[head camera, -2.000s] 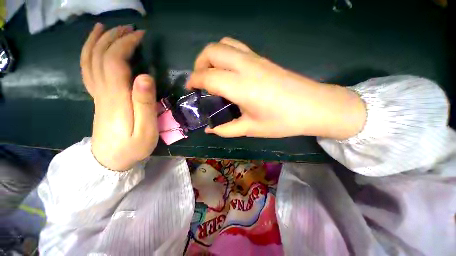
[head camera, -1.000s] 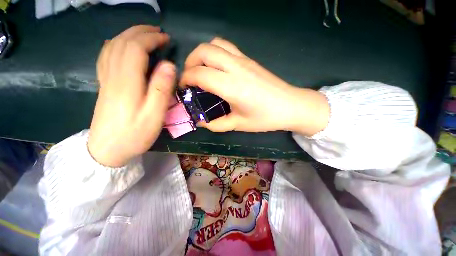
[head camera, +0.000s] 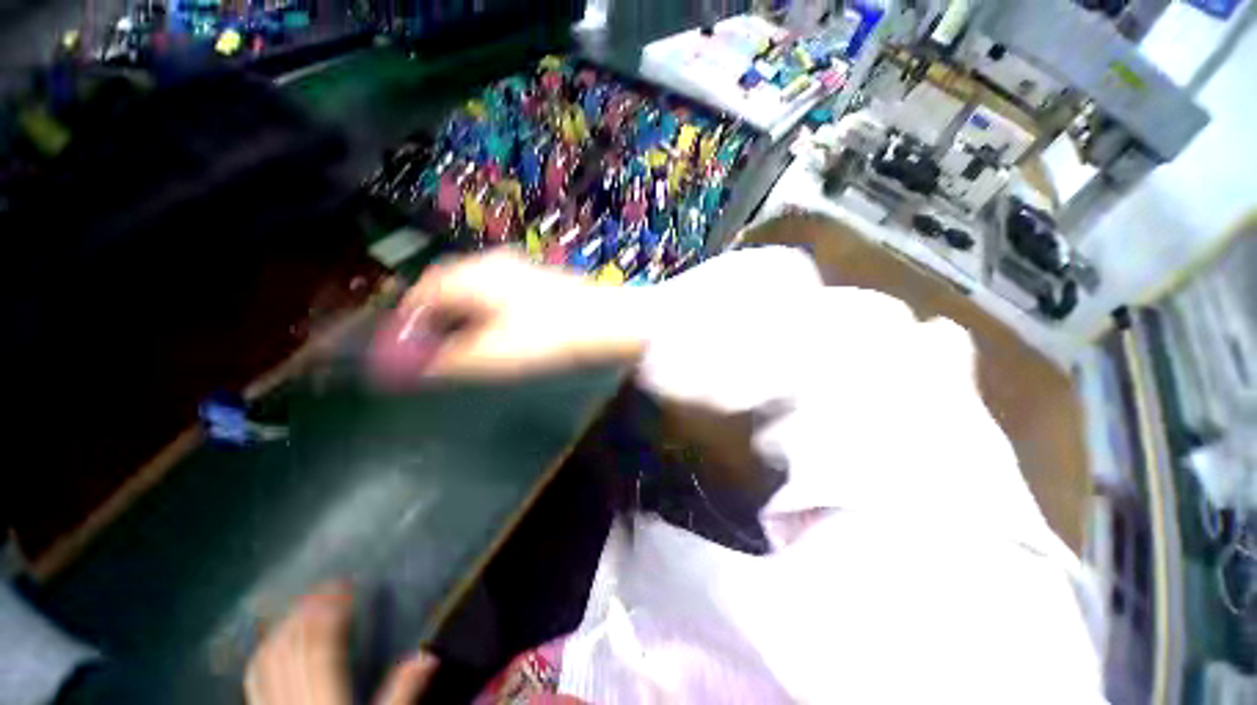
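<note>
My right hand (head camera: 503, 320) is blurred, with its fingers around a pink thing (head camera: 403, 353) that looks like a binder clip, held above the bench; whether a unit is attached cannot be told. My left hand (head camera: 320, 656) is blurred and cut off by the bottom edge; a dark area lies between its thumb and fingers, and whether it holds anything cannot be told. A blue binder clip (head camera: 232, 422) lies on the green bench by the wooden board's edge. A wide tray of loose mixed-colour clips (head camera: 593, 172) is beyond my right hand.
A red-brown board (head camera: 131, 496) with a pale edge borders the dark green bench (head camera: 455, 468). A brown cardboard drum (head camera: 986, 351) stands below the tray at right. A white box top (head camera: 744, 62) holds more clips. A machine (head camera: 965, 165) stands at the back right.
The view has swung right, bringing the clip tray and machine in. My hands have moved apart. My right hand is away from my body with the pink thing; my left hand is low at the bottom edge.
</note>
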